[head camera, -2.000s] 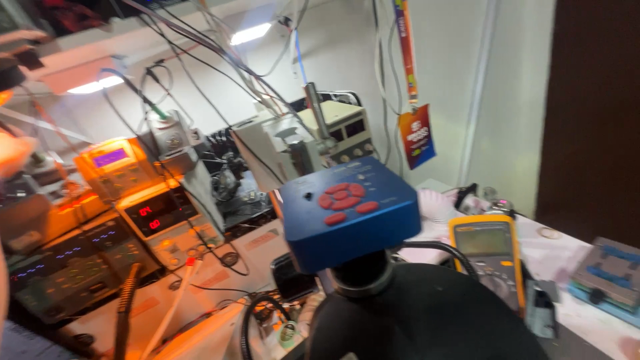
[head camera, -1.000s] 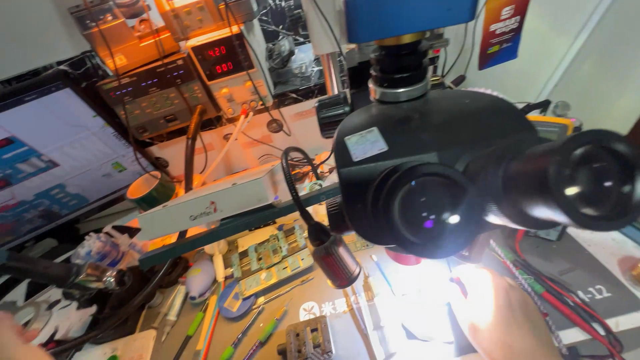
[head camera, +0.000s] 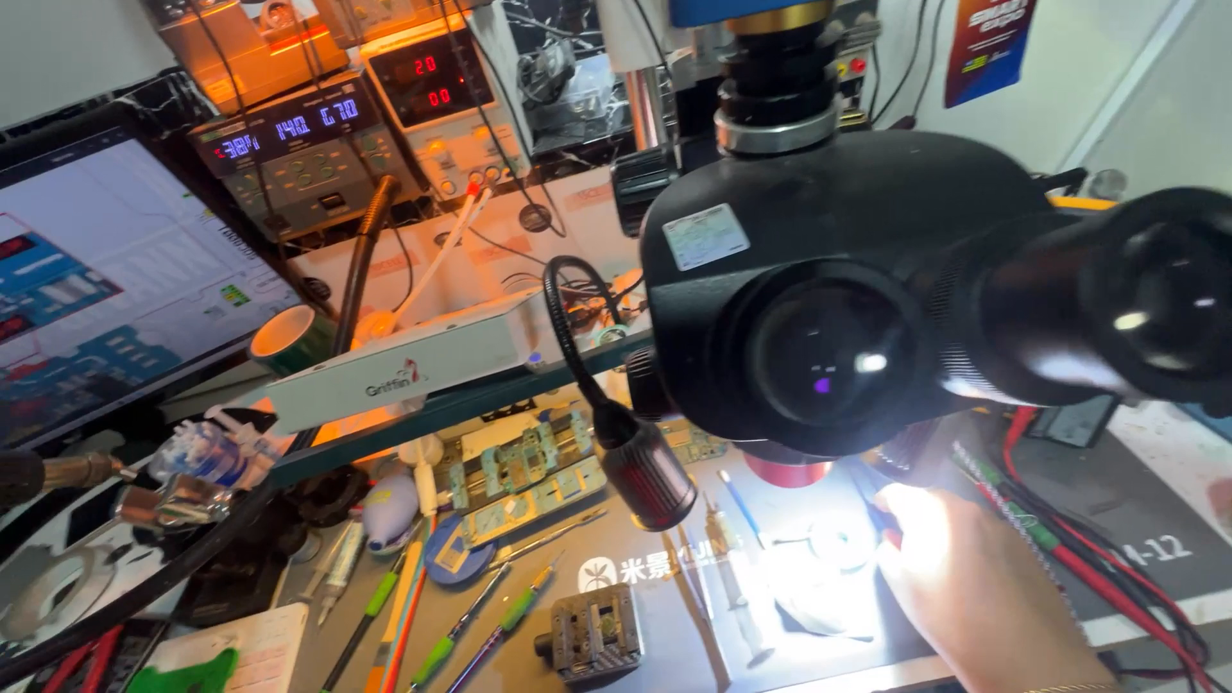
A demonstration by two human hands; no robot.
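Observation:
My right hand (head camera: 948, 568) is under the head of a black stereo microscope (head camera: 837, 250), in a bright, washed-out patch of light. Its fingertips close around something slim and dark beside a red part; the glare hides what it is. Left of the fingers lies a white, overexposed item (head camera: 818, 577) on the grey work mat (head camera: 674, 616). A small metal clamping fixture (head camera: 595, 635) stands nearer the front of the mat. My left hand is not in view.
Tweezers and green-gripped tools (head camera: 520, 606) lie left of the fixture. Behind them are circuit boards (head camera: 525, 462) in a holder. A gooseneck lamp (head camera: 645, 472) hangs beside the microscope. Red and black cables (head camera: 1107, 558) run at the right; a monitor (head camera: 106, 269) stands at the left.
The view has swung down from the camera atop the microscope to the mat. The hand at the lower left edge one second ago is out of view; my right hand stays under the microscope.

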